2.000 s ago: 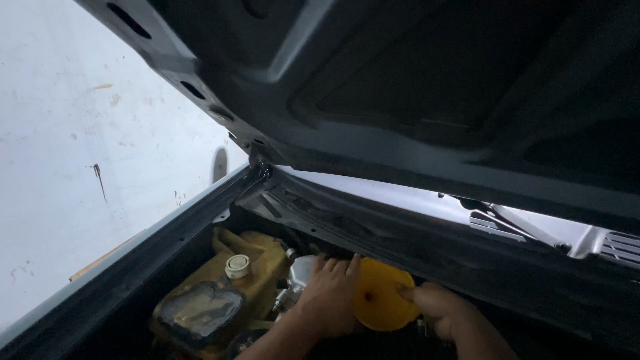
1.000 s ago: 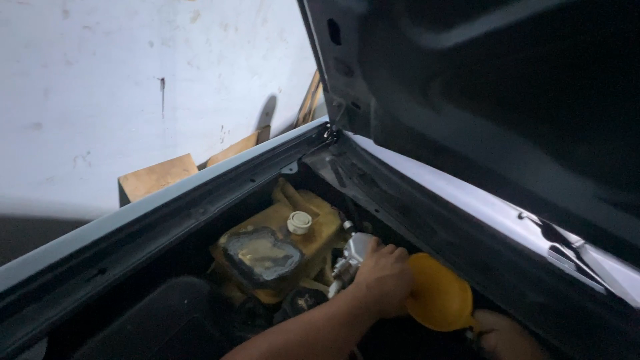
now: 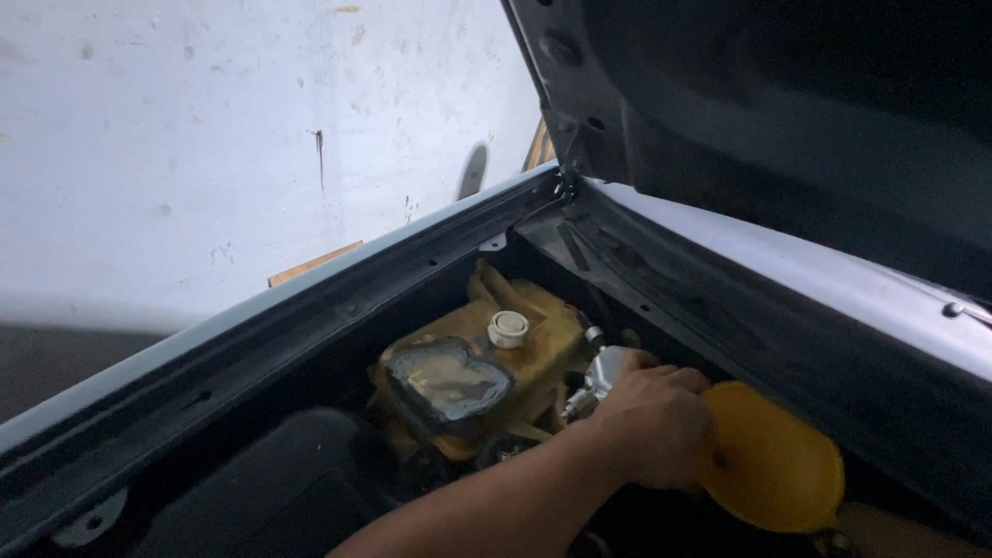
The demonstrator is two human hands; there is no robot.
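Observation:
A yellow plastic funnel (image 3: 779, 457) sits low in the engine bay at the right, its wide mouth facing up. My left hand (image 3: 659, 418) is at the funnel's left edge, beside a silver metal component (image 3: 608, 372); its fingertips are partly hidden, so its grip does not show. At the funnel's lower right edge, my right hand (image 3: 891, 535) is dim and mostly cut off by the frame. Left of the metal component stands a yellowed plastic reservoir (image 3: 457, 333) with a white cap (image 3: 508, 329) and a dark-edged patch on top.
The raised hood (image 3: 775, 116) hangs over the right side. A fender edge (image 3: 256, 310) runs diagonally along the left, with a stained white wall (image 3: 194, 155) and a piece of wood (image 3: 314, 263) beyond it. A dark cover (image 3: 263, 473) lies at lower left.
The view has shifted, bringing more of the fender and reservoir into sight. My right hand now shows far less than two seconds ago. My left hand remains beside the funnel.

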